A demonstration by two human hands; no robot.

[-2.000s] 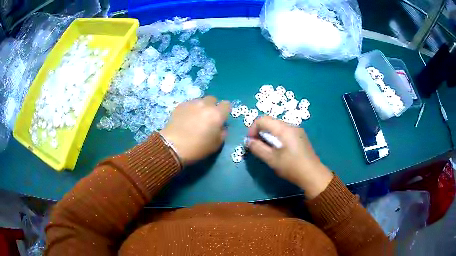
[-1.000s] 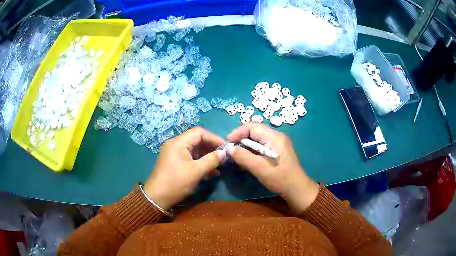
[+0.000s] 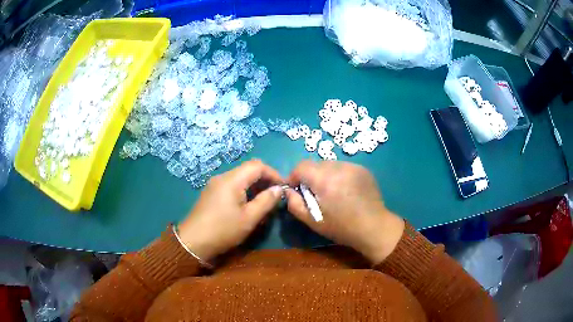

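My left hand and my right hand meet fingertip to fingertip near the table's front edge. Between them they pinch a small clear part, mostly hidden by the fingers. My right hand also holds a white pen-shaped tool across its fingers, its tip hidden. A large heap of clear plastic housings lies left of centre. A smaller pile of white perforated inserts lies right of centre, with a thin line of clear parts between the two.
A yellow tray of pieces stands left. A bulging clear bag lies at the far side. At right are a smartphone, a clear box of inserts, a thin stick and a dark upright object.
Both hands have come together from the piles to the front of the table. Over the last second, the white tool has tilted more steeply in my right hand.
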